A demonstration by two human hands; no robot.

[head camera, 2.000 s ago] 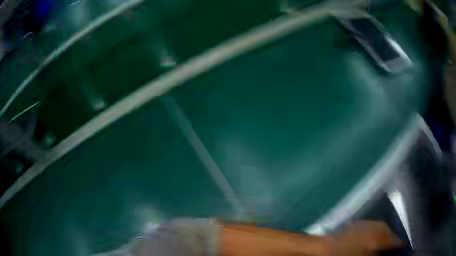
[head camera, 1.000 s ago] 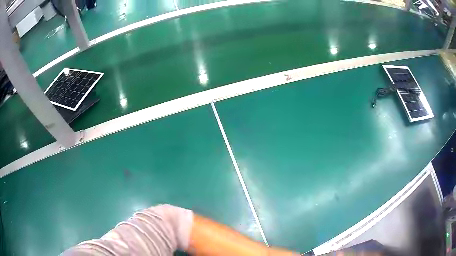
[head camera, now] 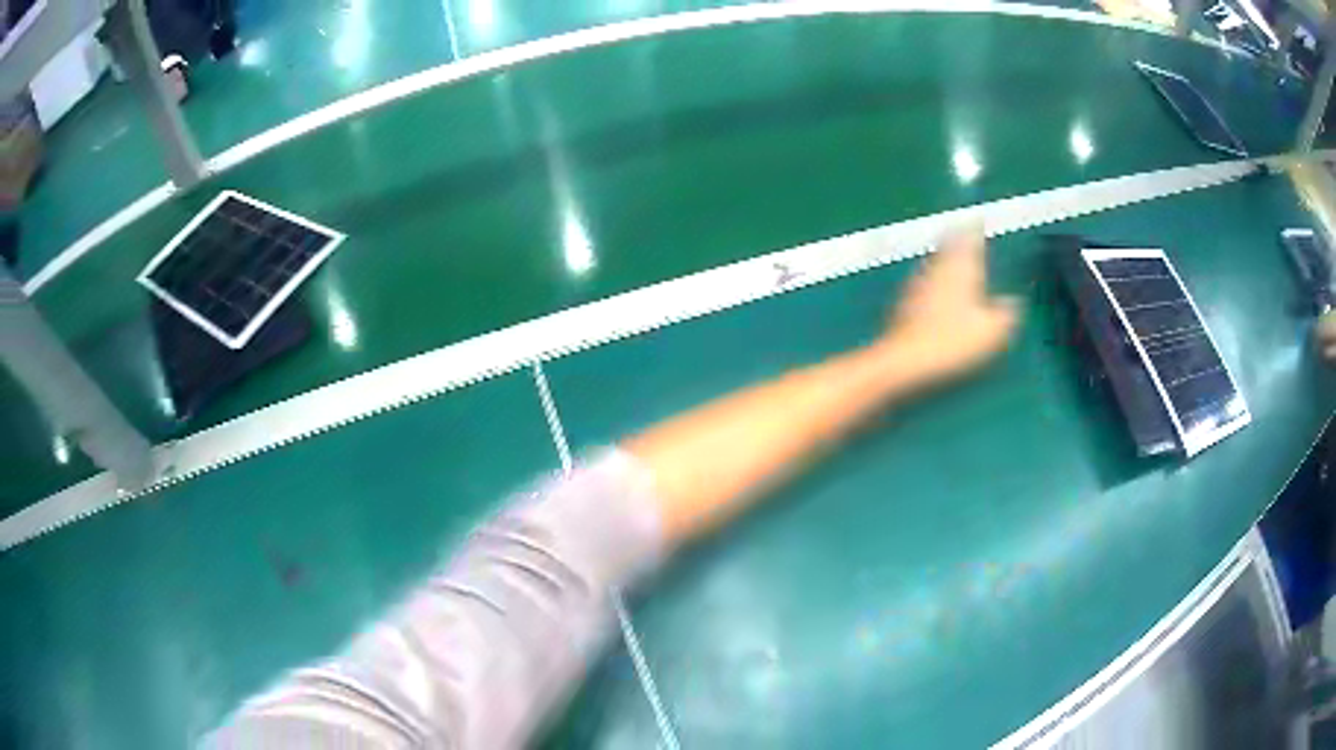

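My left hand (head camera: 949, 315) reaches over the green bench from the lower left, blurred, with thumb and fingers apart and nothing visible in it. To its right, not touched by it, a small solar panel (head camera: 1175, 344) lies tilted, cells up, on a dark panel or piece (head camera: 1121, 359) on the bench. My right hand cannot be made out.
A white rail (head camera: 645, 298) divides bench from conveyor. On the conveyor, a panel (head camera: 242, 271) rests on a dark piece at left; another panel (head camera: 1194, 107) lies far right. A grey post (head camera: 73, 381) stands left. A white-framed surface (head camera: 1158, 645) is lower right. Skin, owner unclear, shows at the right edge.
My left forearm has swung up from the bottom edge, bringing the hand over the bench. Stacked panels now show at right; another panel shows on the far-right conveyor.
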